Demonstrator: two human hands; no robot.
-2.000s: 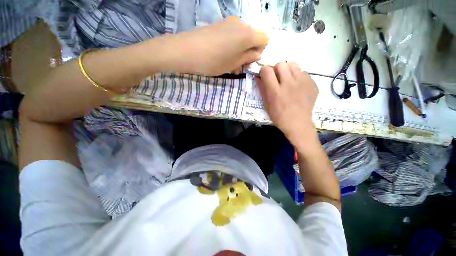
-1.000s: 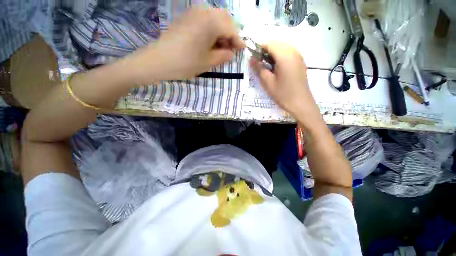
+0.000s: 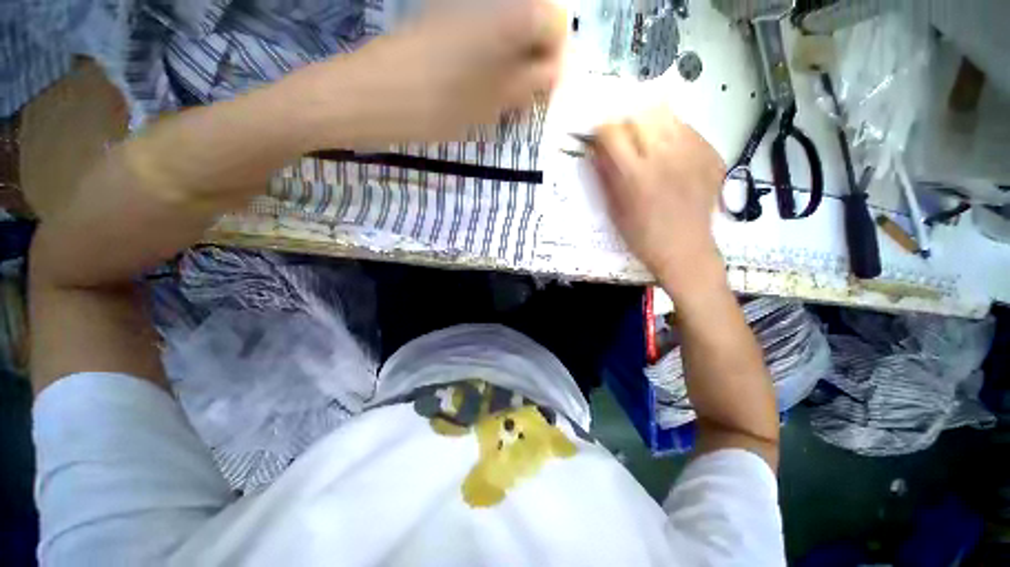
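Note:
A striped fabric piece [image 3: 432, 210] lies flat along the table's front edge, with a black tape [image 3: 476, 169] running across it. My left hand [image 3: 493, 50] is blurred above the fabric's upper part, fingers curled; whether it holds anything cannot be told. My right hand [image 3: 659, 183] is over the table right of the fabric, fingers closed round thread snips [image 3: 581, 141], whose dark tips stick out to the left; the rest is hidden in the palm.
Large scissors [image 3: 781, 122], a screwdriver [image 3: 858, 222] and an orange-brown stick [image 3: 899, 234] lie at the right. Bunched striped fabric [image 3: 238, 50] is at the back left. A blue crate [image 3: 634, 371] with striped pieces stands under the table.
The hands, together at the fabric's edge two seconds ago, are apart. My left hand has moved up and away; my right hand has moved slightly right. More of the black tape shows.

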